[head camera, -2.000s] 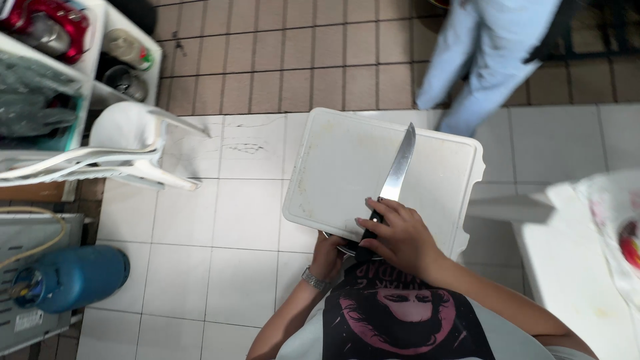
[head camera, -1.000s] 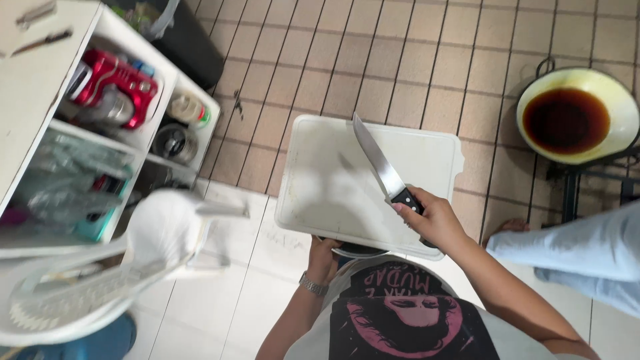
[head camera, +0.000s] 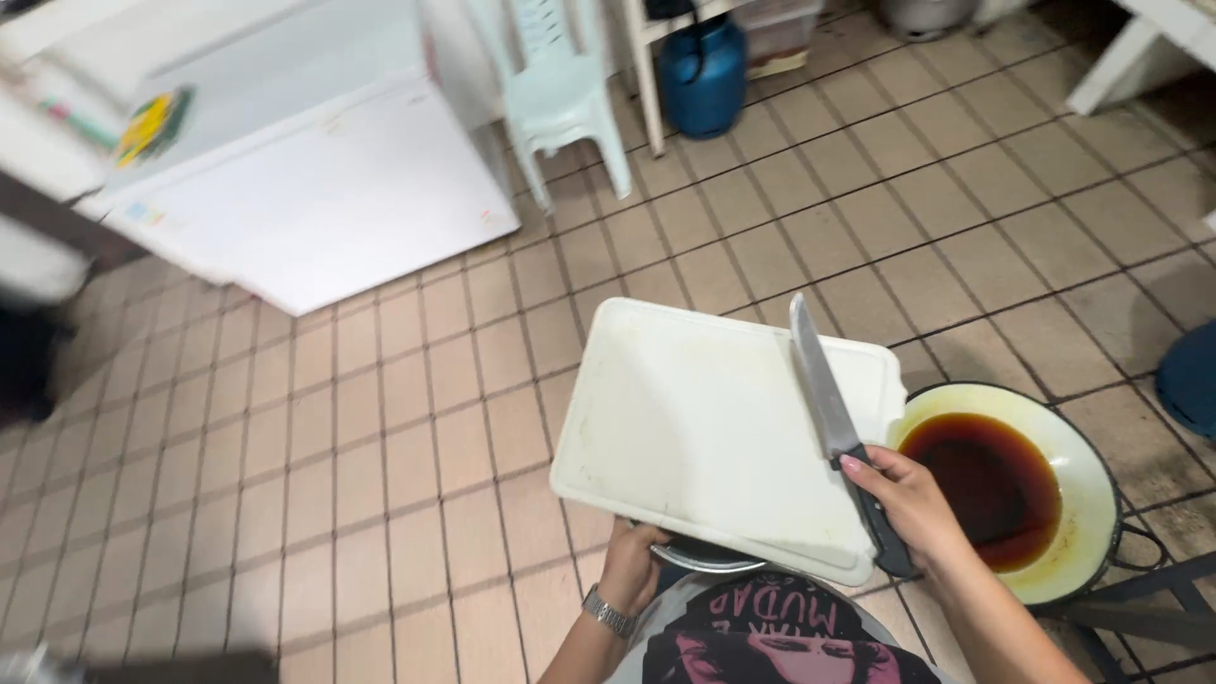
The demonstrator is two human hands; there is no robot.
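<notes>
A white plastic cutting board is held in front of my body. My left hand, with a metal watch at the wrist, grips a dark, metal-rimmed container under the board's near edge; its inside is mostly hidden. My right hand is closed around the black handle of a kitchen knife. The blade points away from me over the right part of the board.
A wide enamel pan of dark brown liquid sits on a metal stand at the right. Ahead are a white chest freezer, a pale plastic chair and a blue gas cylinder. A blue round object is at the right edge.
The view has swung strongly, and the freezer now shows. The pan is now just beside the board. My right hand has lifted the knife from flat on the board into a full grip on its handle.
</notes>
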